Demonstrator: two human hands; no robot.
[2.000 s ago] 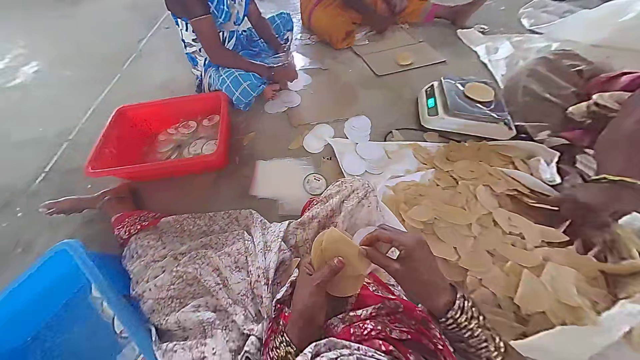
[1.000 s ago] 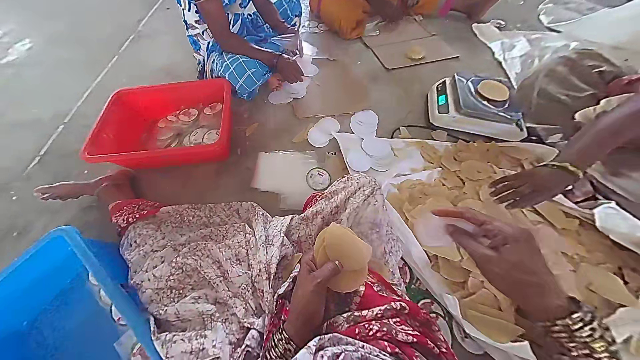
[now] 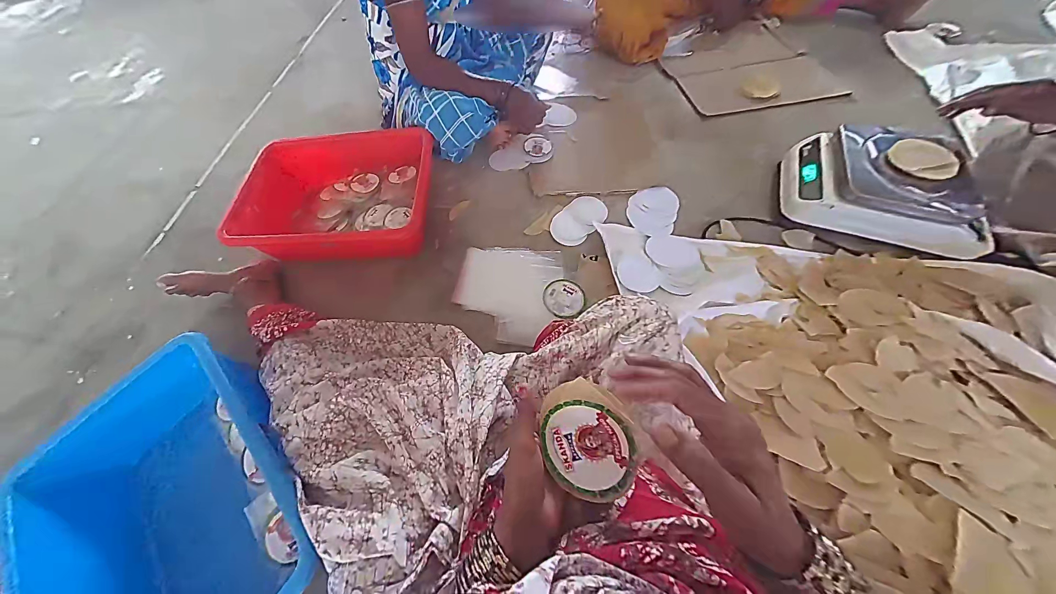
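Observation:
My left hand [image 3: 528,487] holds a stack of thin tan discs [image 3: 587,392] upright over my lap, with a round printed label [image 3: 588,448] lying on its face. Close to the right of the stack is my right hand [image 3: 693,412], its fingers spread and somewhat blurred; nothing shows between them. Many loose tan discs [image 3: 874,396] lie heaped on a white sheet to my right. White paper discs [image 3: 672,256] sit in small stacks at the sheet's near-left corner, and a printed round label [image 3: 563,298] lies by some clear plastic sheets [image 3: 511,280] in front of my knee.
A blue crate [image 3: 124,445] stands at the left with packets along its side. Ahead is a red tub [image 3: 330,239] with packed discs. A digital scale [image 3: 899,194] bears a tan stack at the right. Two people sit ahead; another person's hand [image 3: 1002,103] shows at the right edge.
My right hand has come back from the heap of discs to beside the stack. A printed label now shows on the stack. The other person's hand has left the heap.

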